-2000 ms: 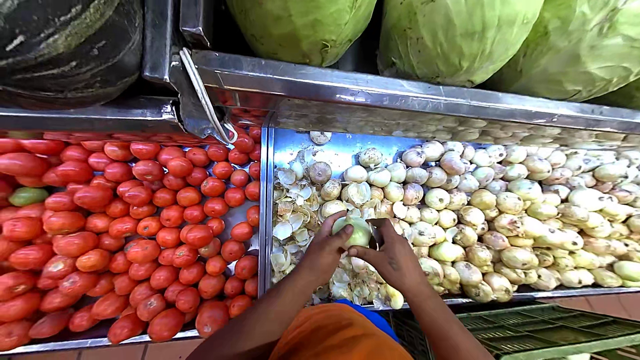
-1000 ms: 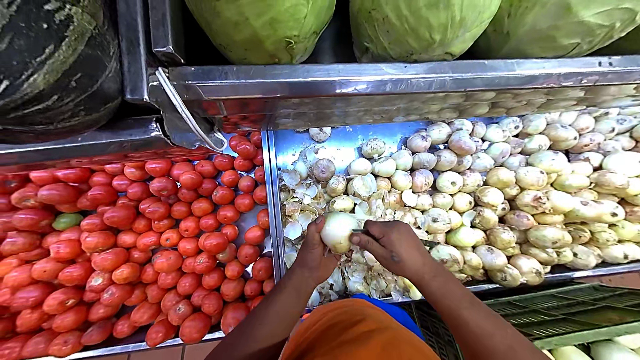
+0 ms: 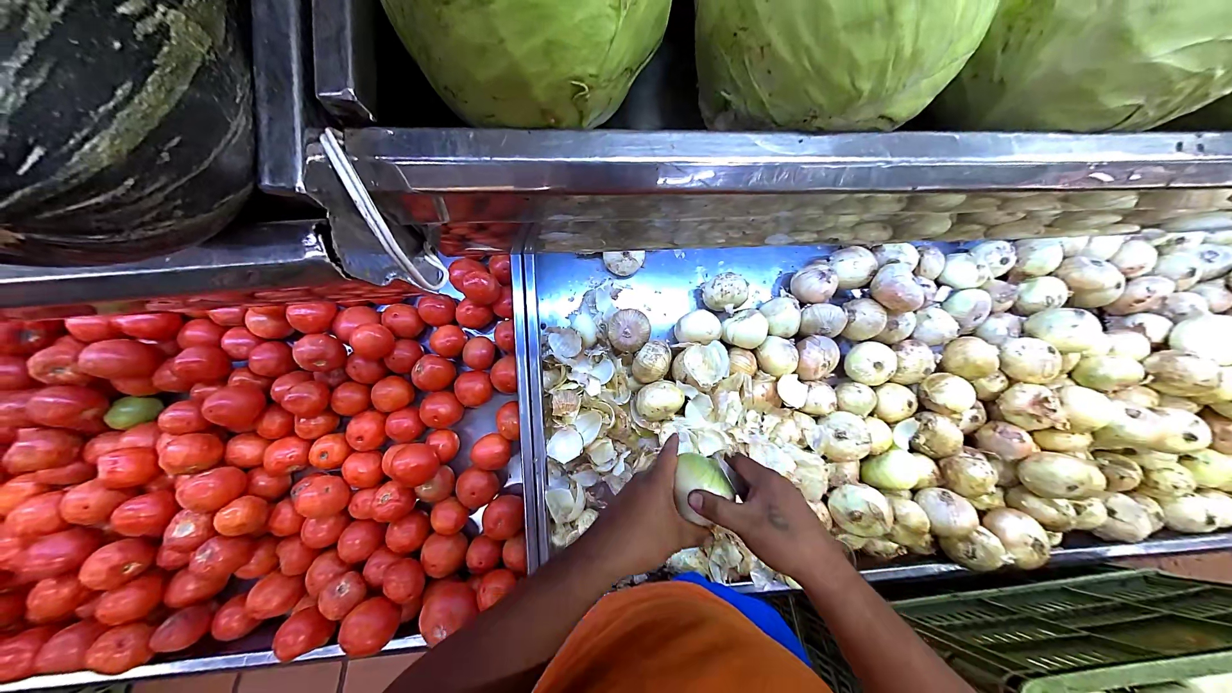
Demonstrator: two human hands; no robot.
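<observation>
A pale green-white onion (image 3: pixel 701 487) is held between my two hands, above the left part of the metal onion bin. My left hand (image 3: pixel 643 515) grips its left side. My right hand (image 3: pixel 782 520) is at its right side, thumb across the front; a dark narrow item shows between the fingers and the onion, too hidden to name. Loose papery onion skins (image 3: pixel 577 433) lie below and left of my hands. Many white onions (image 3: pixel 1030 404) fill the bin to the right, some with brown outer skin.
Red tomatoes (image 3: pixel 318 496) fill the bin at left, past a metal divider (image 3: pixel 528 404). Green cabbages (image 3: pixel 837 58) and a dark striped squash (image 3: pixel 115 125) sit on the upper shelf, behind its metal edge (image 3: pixel 770 159). Green plastic crates (image 3: pixel 1078 626) stand at lower right.
Both hands stay around an onion while their fingers shift. The right thumb now lies over the front of the onion, whereas a second ago more of the onion showed.
</observation>
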